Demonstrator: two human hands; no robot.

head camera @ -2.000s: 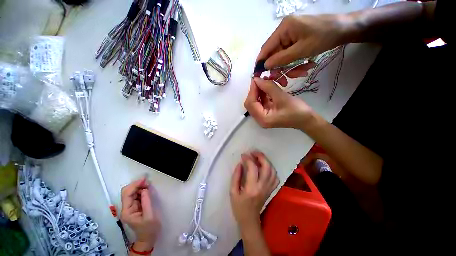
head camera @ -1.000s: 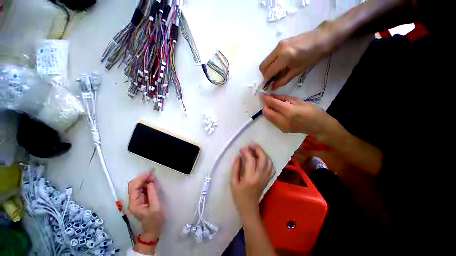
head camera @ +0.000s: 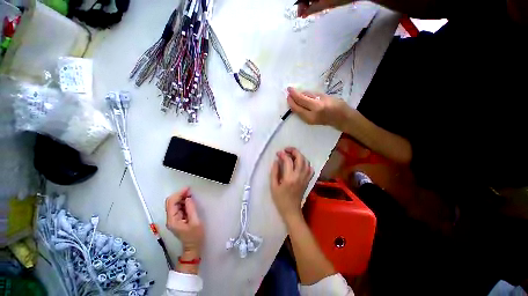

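Observation:
My left hand [head camera: 185, 218], with a red cord at the wrist, rests on the white table [head camera: 217, 214] with its fingers curled in; no object shows in it. My right hand [head camera: 291, 180] lies by the table's right edge, fingers loosely bent and apart, empty. A black phone [head camera: 200, 160] lies above my left hand. Between my hands a white cable [head camera: 259, 157] runs up from several white plugs [head camera: 244, 243] to a black sleeve by another person's hand [head camera: 318, 108], whose fingertips are pinched at its thin wire end; what they grip is too small to tell.
That person's other hand [head camera: 324, 7] is at a white housing pile at the top. Left of me lie a white cable with an orange band [head camera: 139, 193], a plug bundle [head camera: 92, 254] and plastic bags [head camera: 75, 115]. Multicoloured wires [head camera: 188, 69] lie above; a red stool [head camera: 341, 231] stands right.
The other person's upper hand has moved away from the cable end to the top pile; their lower hand stays at the cable. The view has shifted slightly. My hands rest in about the same places.

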